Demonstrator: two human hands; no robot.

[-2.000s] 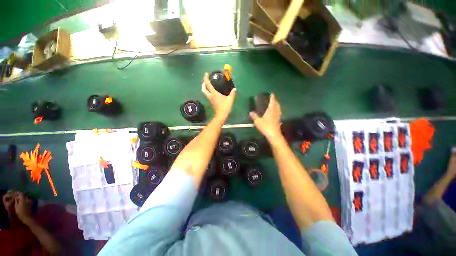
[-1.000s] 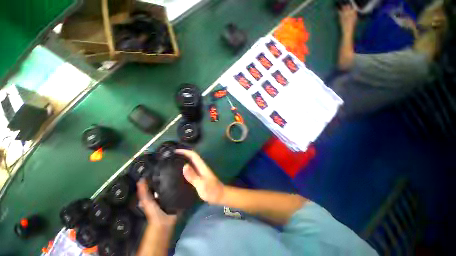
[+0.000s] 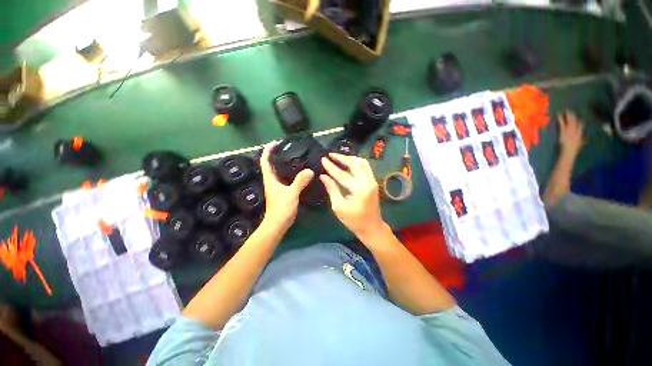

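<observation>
A black speaker body point(image 3: 294, 156) is held in front of me, above the near edge of the cluster. My left hand point(image 3: 283, 187) grips it from its left side. My right hand point(image 3: 352, 187) has its fingers on its right side; whether they hold a small part is hidden. Black round speaker units point(image 3: 212, 209) stand clustered to the left, round ends up. The right parts tray point(image 3: 493, 207) holds rows of small black-and-orange inserts point(image 3: 458, 203). The left parts tray point(image 3: 86, 268) holds one dark strip with an orange tip point(image 3: 114, 239).
A tape roll point(image 3: 397, 186) and a thin orange-ended tool point(image 3: 407, 159) lie right of my hands. More black units point(image 3: 227, 102) stand on the green bench beyond. An open cardboard box point(image 3: 381, 39) is on the far ledge. Another person's hand point(image 3: 570, 133) is at the right.
The view has turned back towards the bench. The held speaker body is now upright between both hands, and my right fingers have moved onto its side. One tray insert is gone since a second ago.
</observation>
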